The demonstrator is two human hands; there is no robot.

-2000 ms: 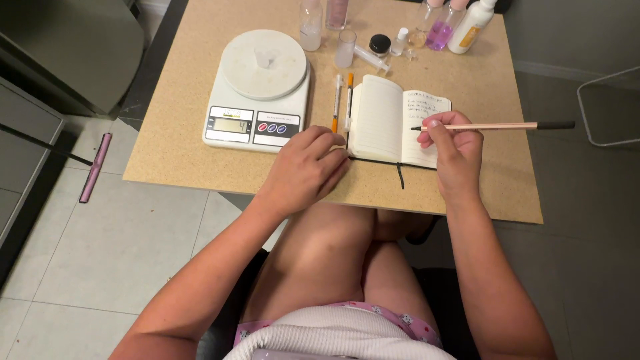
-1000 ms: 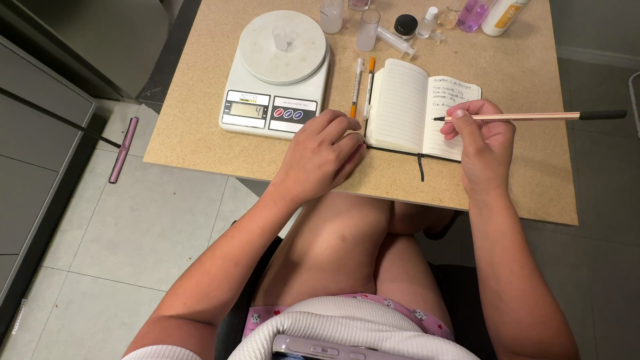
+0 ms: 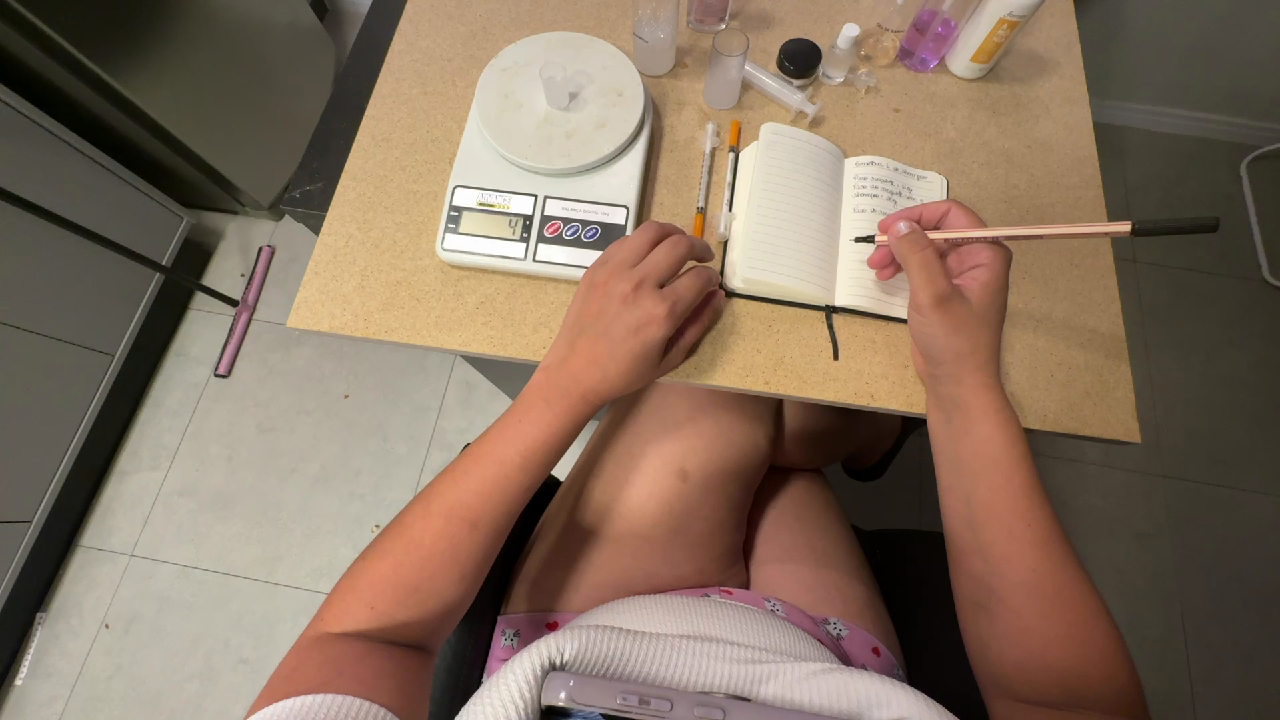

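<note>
My right hand [image 3: 945, 280] holds a slim pink fineliner pen [image 3: 1060, 231] with a dark end. Its tip is over the right page of an open lined notebook [image 3: 790, 210], just below several handwritten lines. My left hand [image 3: 640, 310] rests on the table between the notebook and a white digital kitchen scale [image 3: 545, 180], fingers loosely curled and holding nothing visible. A small clear plastic cup [image 3: 555, 85] stands on the scale's round plate. Two thin syringes with orange parts, one [image 3: 705, 180] left of the other [image 3: 731, 175], lie between scale and notebook.
Along the table's far side are a frosted cylindrical container [image 3: 725, 70], a larger clear syringe [image 3: 780, 90], a black-lidded jar [image 3: 799, 62], a small white-capped bottle [image 3: 840, 55], a bottle of purple liquid [image 3: 930, 38] and a white bottle [image 3: 990, 35]. A pink squeegee head [image 3: 244, 310] lies on the floor.
The pen tip, at the page's left side near the writing in the earlier frames, is now slightly lower relative to the written lines. My left hand stays beside the notebook.
</note>
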